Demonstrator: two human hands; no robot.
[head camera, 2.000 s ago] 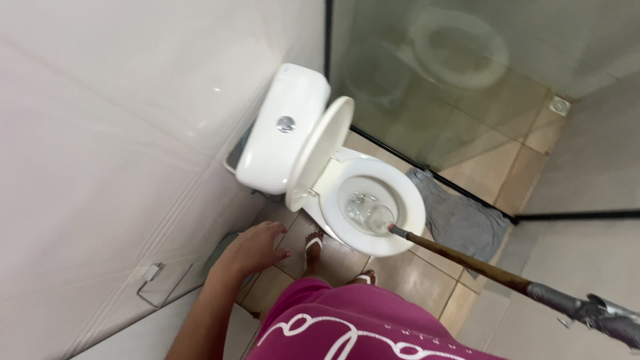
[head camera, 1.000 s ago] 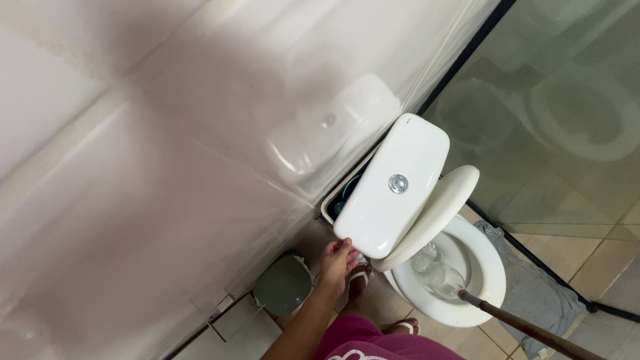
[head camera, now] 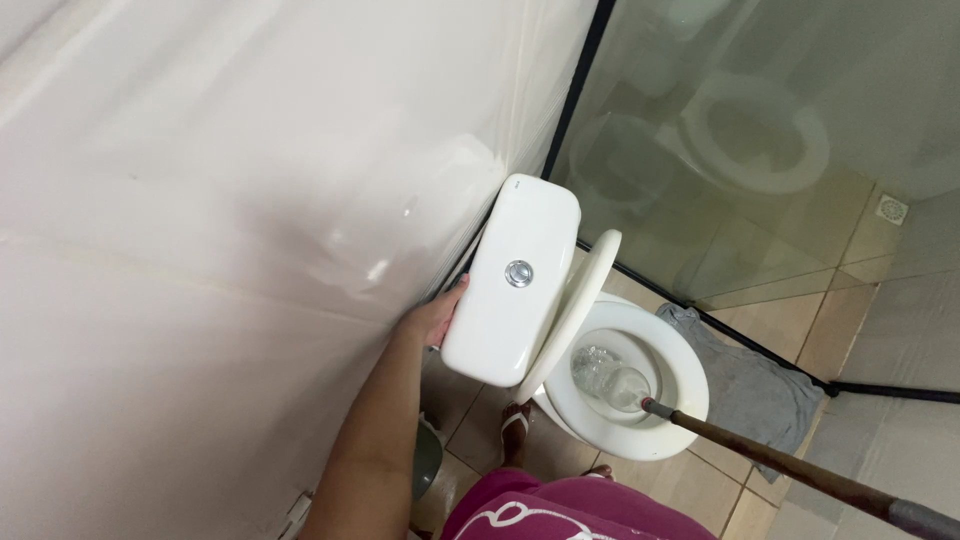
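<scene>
My left hand reaches behind the near end of the white toilet cistern, between it and the wall; its fingers are mostly hidden. The round flush button sits in the cistern lid. In the toilet bowl, a clear plastic piece on the end of a long brown pole lies in bubbling water. The pole runs out of view at the lower right. The toilet lid leans upright against the cistern. My right hand is not in view.
A glass shower panel with a black frame stands behind the toilet. A grey cloth lies on the tiled floor beside the bowl. A dark bin is near my feet, at the white wall.
My left hand has moved from beside the toilet to the cistern's near corner, then behind it. The plastic piece and pole stay in the bowl.
</scene>
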